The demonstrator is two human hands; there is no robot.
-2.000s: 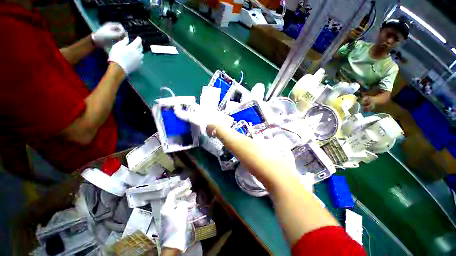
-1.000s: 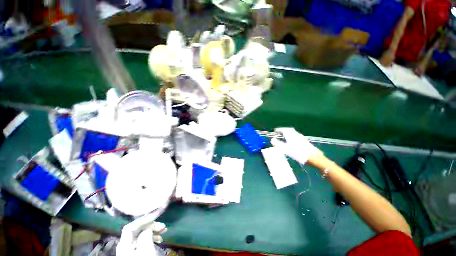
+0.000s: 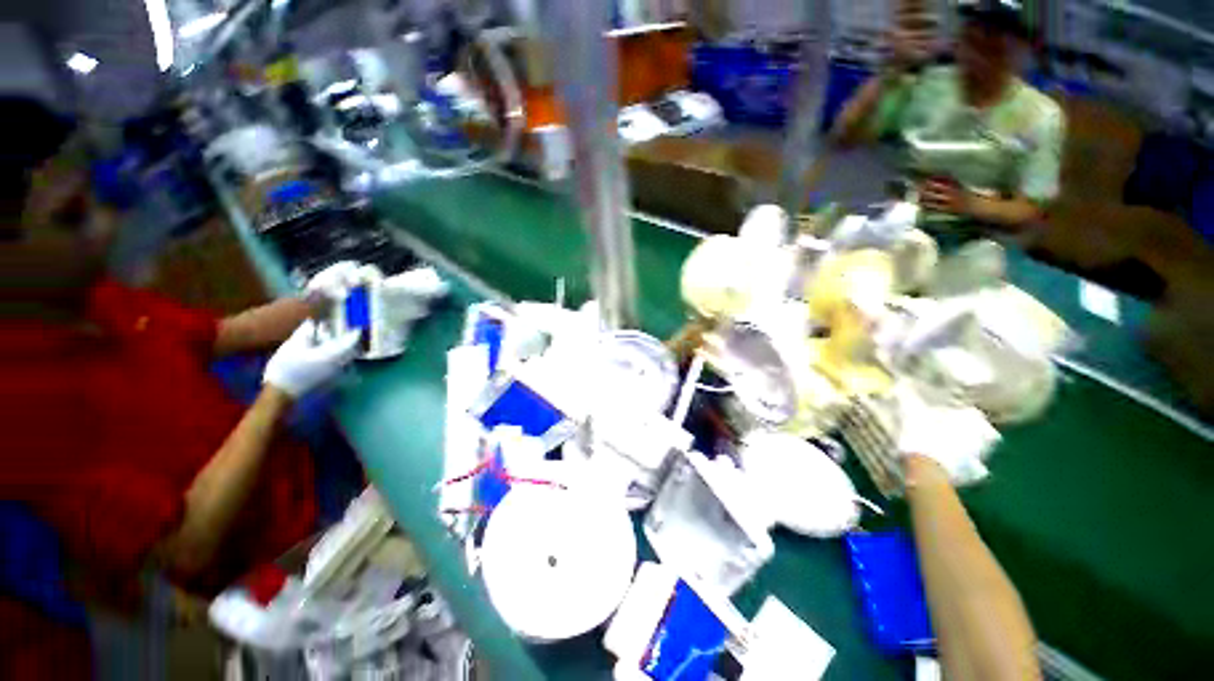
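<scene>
My right hand (image 3: pixel 943 436), in a white glove, reaches onto the near side of a pile of cream and white lamp units (image 3: pixel 852 299); its fingers blend into the white plastic, so its grip cannot be told. My left hand is not in view. Left of the pile lie opened white housings with blue battery packs (image 3: pixel 522 410) and red leads. A large white round lamp head (image 3: pixel 557 561) lies in front of them. Another housing with a blue pack (image 3: pixel 686 636) is at the bottom edge. A loose blue battery pack (image 3: pixel 889 588) lies beside my right forearm.
At left a person in red holds a white unit with blue (image 3: pixel 360 313) in gloved hands. A carton of white scrap plastic (image 3: pixel 386 639) is below the bench. A metal post (image 3: pixel 599 173) rises behind the housings. The green conveyor (image 3: pixel 1065 499) runs behind; a person in light green stands beyond.
My right hand has moved from beside the loose blue pack to the lamp pile. My left hand has left the picture. The view has swung back left. The person in red now holds a unit.
</scene>
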